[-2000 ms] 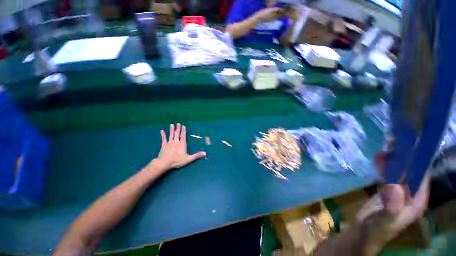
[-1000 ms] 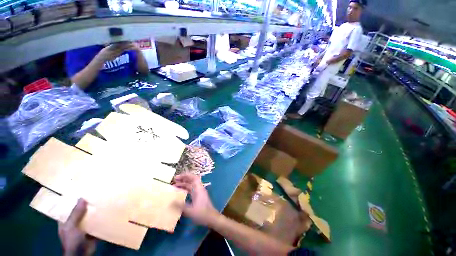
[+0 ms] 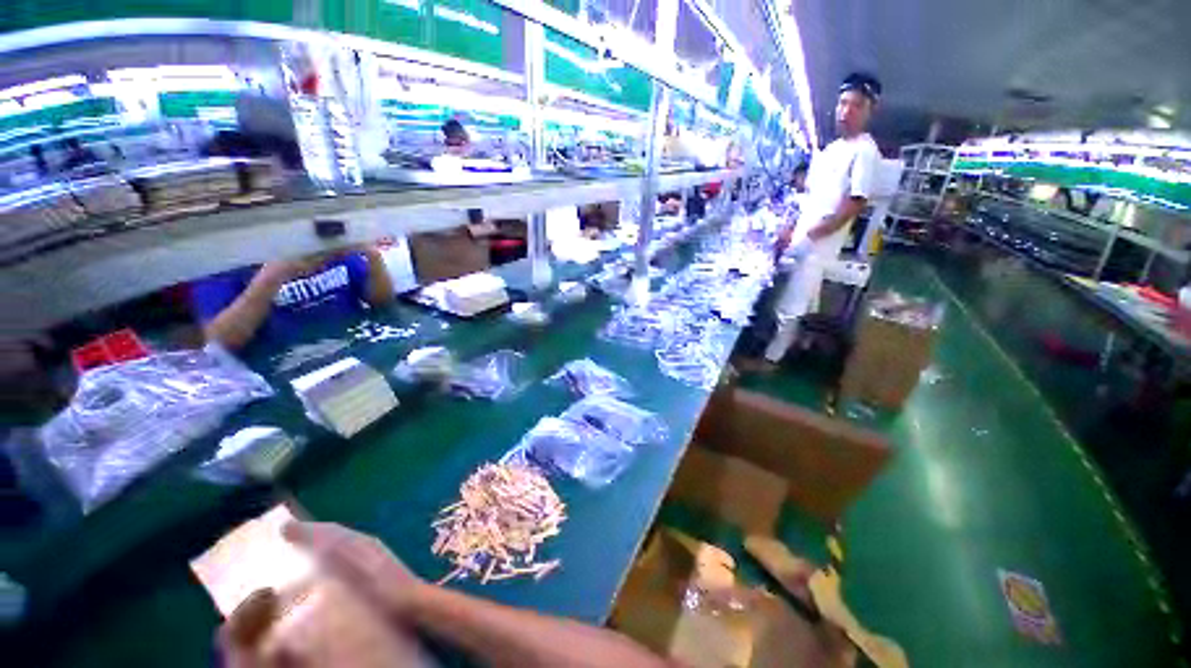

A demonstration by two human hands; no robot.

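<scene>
The box blank (image 3: 255, 561), tan cardboard, is at the lower left, now partly folded or turned, with only a small part showing. My right hand (image 3: 350, 568) is on its right side, blurred, fingers around its edge. My left hand (image 3: 261, 629) is low at its near side, very blurred and partly hidden. A loose pile of small stick parts (image 3: 500, 519) lies on the green bench to the right of my hands. Clear bagged products (image 3: 588, 444) lie beyond the pile.
White stacks (image 3: 344, 395) and a large clear bag (image 3: 150, 411) lie along the far side, near a red tray (image 3: 110, 350). A person in blue sits opposite; another in white stands in the aisle. An open supply carton (image 3: 712, 613) is below the bench's right edge.
The wide flat blank has moved down left and shows much smaller, uncovering the stick pile and white stacks. My right hand moved left with it. The view shifted slightly.
</scene>
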